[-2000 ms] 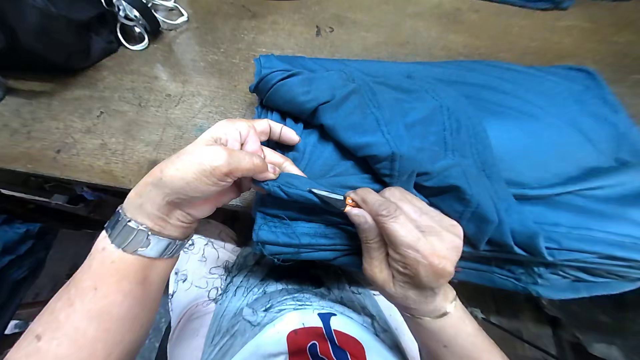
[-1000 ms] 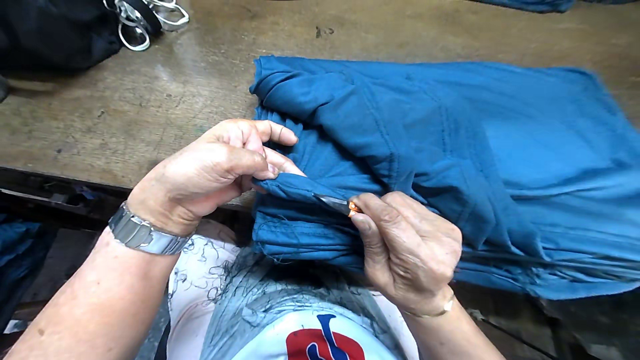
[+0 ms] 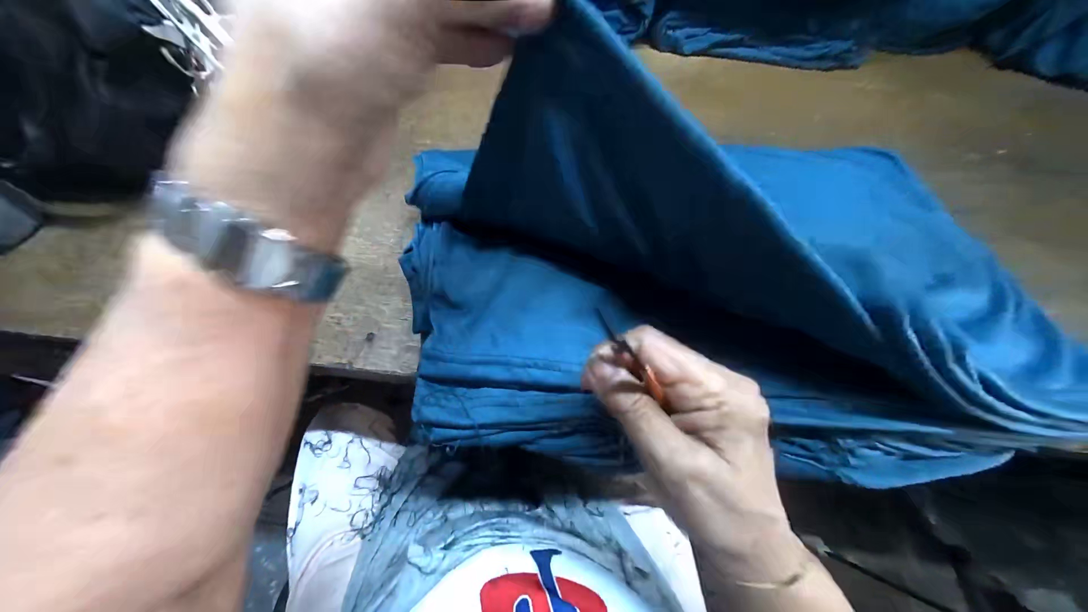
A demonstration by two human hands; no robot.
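Blue fabric pieces [image 3: 510,297] lie stacked along the front of the wooden table. My left hand [image 3: 374,42], at the top and partly cut off by the frame edge, pinches the corner of the upper blue cloth [image 3: 595,161] and holds it raised in a slanting fold. Over the lower layers is my right hand [image 3: 688,408], closed around a small pointed tool [image 3: 648,379] with an orange part and a dark tip, perhaps thread snips. Its tip points up and left. Loose threads show at the stack's front edge.
More blue fabric [image 3: 765,38] lies along the table's far side. A black bag [image 3: 76,93] and white cords [image 3: 191,34] sit at the upper left. The wooden table's [image 3: 365,331] front edge runs beside my lap, where thread scraps cling.
My left hand has moved up and away from the front edge of the cloth, lifting the top layer. My right hand no longer holds the tool against the cloth's edge. The view has shifted.
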